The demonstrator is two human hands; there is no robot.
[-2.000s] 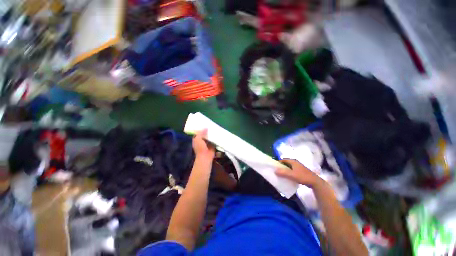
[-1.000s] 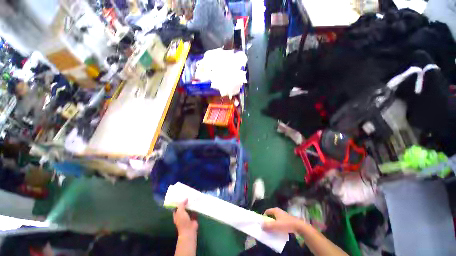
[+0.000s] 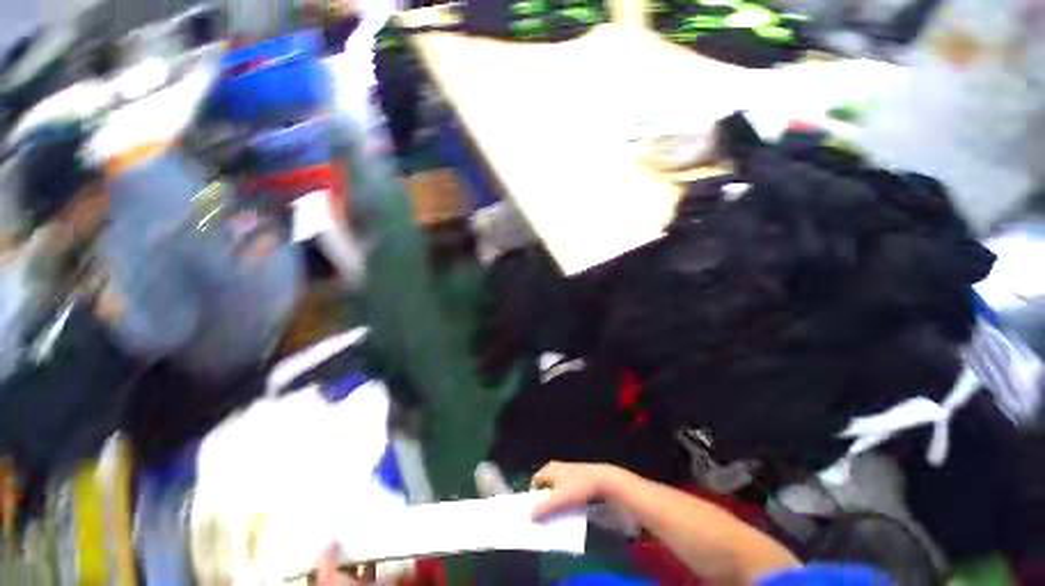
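Observation:
A long white strip-like template (image 3: 453, 528) lies across the bottom of the view, held nearly level. My right hand (image 3: 570, 486) grips its right end, fingers over the upper edge. My left hand (image 3: 332, 569) is cut off by the bottom edge; only a blurred part shows at the strip's left end, against a white heap.
A large black cloth heap (image 3: 791, 286) with pale ties is at right, beside a white table (image 3: 550, 149). A green floor aisle (image 3: 430, 332) runs ahead. A person in grey (image 3: 189, 246) is at left, behind a white cloth heap (image 3: 287, 469). The picture is blurred.
The view has moved forward and turned right; the blue bin is out of view, and the black heap and white table are nearer. The strip is lower and more level, still in my hands.

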